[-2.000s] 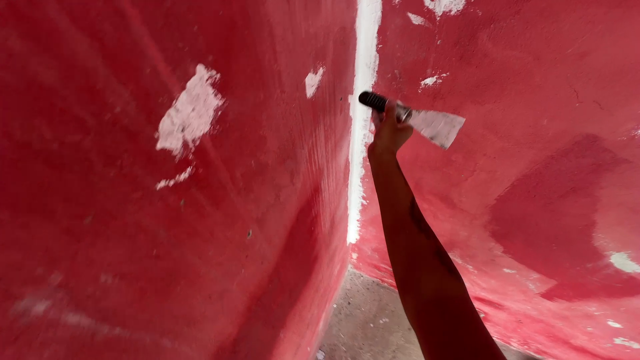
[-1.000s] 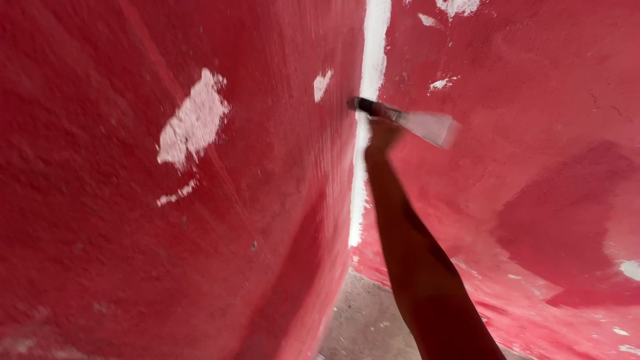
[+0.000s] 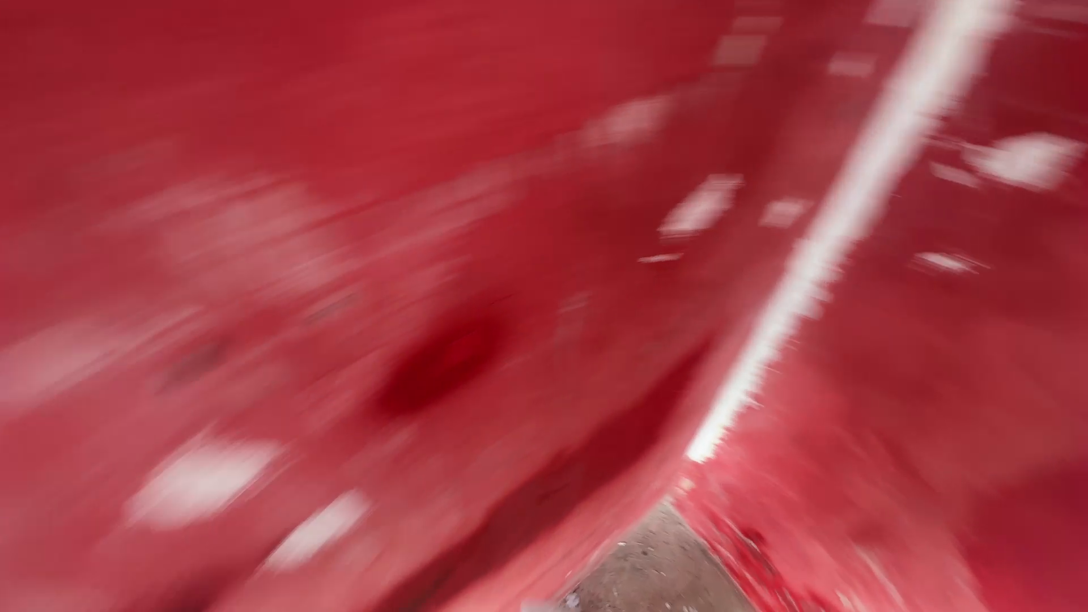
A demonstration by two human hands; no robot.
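Neither of my hands shows in the head view, and the putty knife is out of sight too. A white strip of filler [image 3: 837, 229] runs down the corner between two red walls, slanting from the upper right toward the floor. The left red wall [image 3: 510, 255] fills most of the view and bears pale patches, one of them a white patch [image 3: 204, 480] at the lower left. On the right red wall [image 3: 935, 357] there is another white patch [image 3: 1028, 160] close to the strip. Motion blurs much of the picture.
A bare grey floor corner [image 3: 663, 561] with small debris lies at the bottom, where the two walls meet. A dark shadow band [image 3: 552, 493] crosses the lower part of the left wall.
The hand and forearm with the putty knife, at the corner strip in the earlier frames, have left the view. The view has swung left and tilted.
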